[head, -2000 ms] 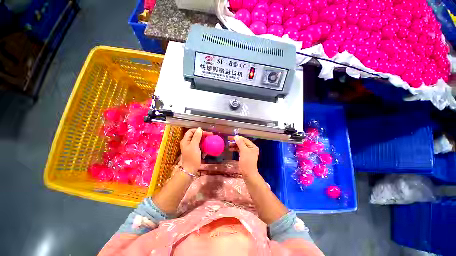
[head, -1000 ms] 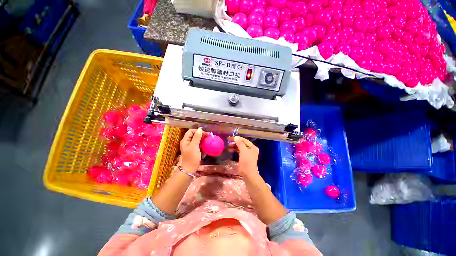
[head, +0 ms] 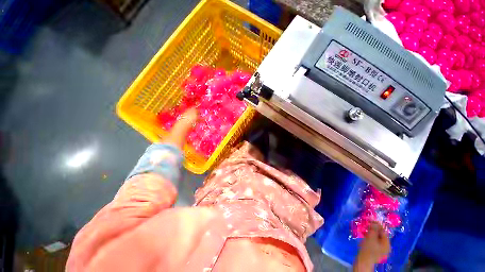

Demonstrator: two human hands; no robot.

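Note:
The yellow basket (head: 139,120) stands left of the sealer and holds a pile of bagged pink balls (head: 212,114). My left hand (head: 182,125) is at the pile's near-left side, blurred; I cannot tell if it grips anything. The blue bin (head: 340,234) to the right holds bagged pink balls (head: 378,204). My right hand (head: 375,244) reaches in at their near side, its fingertips against them; its grip is unclear. The grey and white heat sealer (head: 372,69) sits between, with its switch lit red and its long jaws (head: 324,141) facing me.
Many pink balls (head: 436,32) lie on a white-covered surface behind the sealer. A dark cable runs from the sealer's right end. A speckled stone-like top shows behind it. My pink patterned apron (head: 250,196) covers my lap. Grey floor lies to the left.
The view has turned and shifted left. My hands have left the sealer's front edge and parted, the left into the yellow basket, the right into the blue bin. The pink ball between them is gone.

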